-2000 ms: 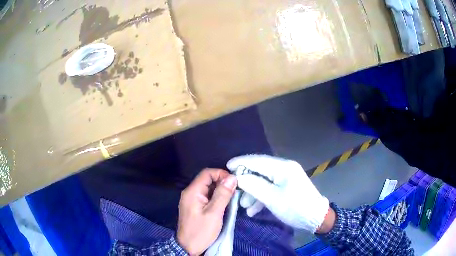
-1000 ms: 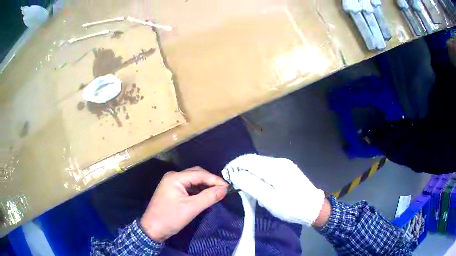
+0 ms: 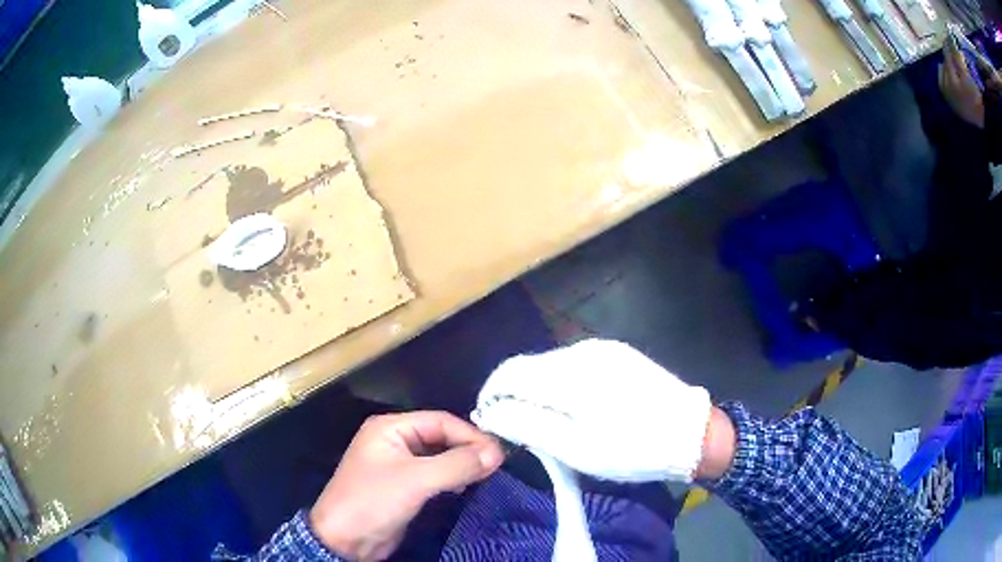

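Note:
A long white moulded leg (image 3: 570,514) hangs down over my lap from my right hand. My right hand (image 3: 599,412), in a white knitted glove, is closed around its upper end and hides most of it. My bare left hand (image 3: 401,478) pinches something small and dark with thumb and forefinger, close beside the gloved fingertips; it may be the black strap. A white oval dish (image 3: 251,243) sits on the stained cardboard mat (image 3: 341,274) on the bench.
Thin pale sticks (image 3: 215,144) lie behind the dish. White cone-tipped bottles (image 3: 92,101) stand at the green belt's edge. Grey-white legs (image 3: 769,71) lie at the bench's back right. Another person's hand (image 3: 962,88) shows far right. A blue stool (image 3: 808,220) and a crate (image 3: 947,483) stand right.
The view has shifted, showing more of the belt side. My left hand has moved from around the leg to a pinch beside my gloved fingertips. My right hand keeps its hold.

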